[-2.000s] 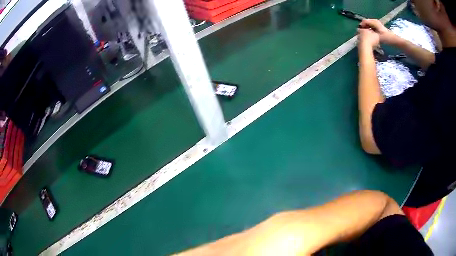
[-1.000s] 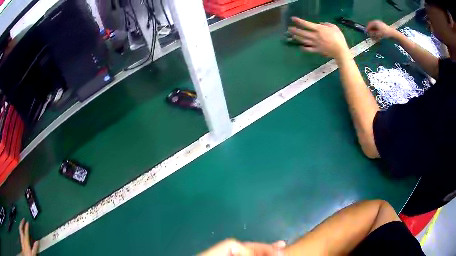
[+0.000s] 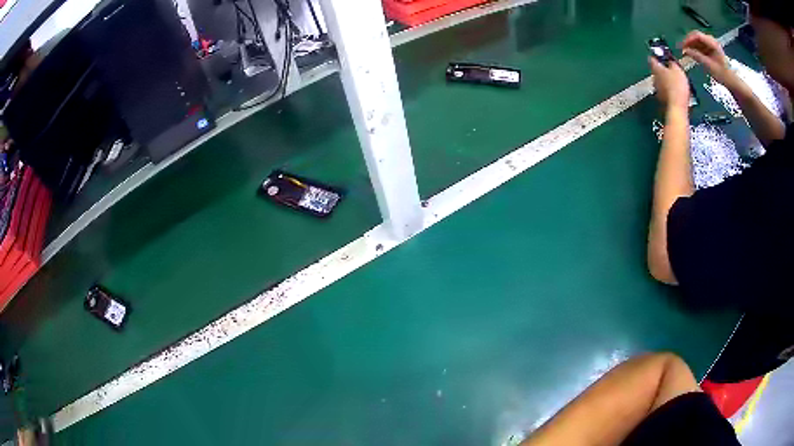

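Note:
Neither of my hands shows; only my bare right forearm and elbow rise at the lower right, the hand cut off by the bottom edge. Open black phones lie spaced along the green belt beyond the metal strip. The nearest phone [image 3: 301, 193] has a round part at one end, an orange line and a pale keypad area. Another phone [image 3: 107, 307] lies lower left, and a long dark one [image 3: 483, 75] lies behind the post. A dark item [image 3: 10, 373] is cut off at the left edge.
A white post [image 3: 379, 131] stands on the scuffed strip [image 3: 261, 305]. A worker at the right holds a phone [image 3: 660, 50] beside white heaps [image 3: 716, 155]. Red trays [image 3: 22, 231] and a black computer [image 3: 144, 83] stand behind. A blurred hand-like shape, owner unclear, is at lower left.
The phones have shifted rightward along the belt, and the long one has come into view beyond the post. The hand at bottom centre has left the picture. The neighbour's hands have come together at a phone.

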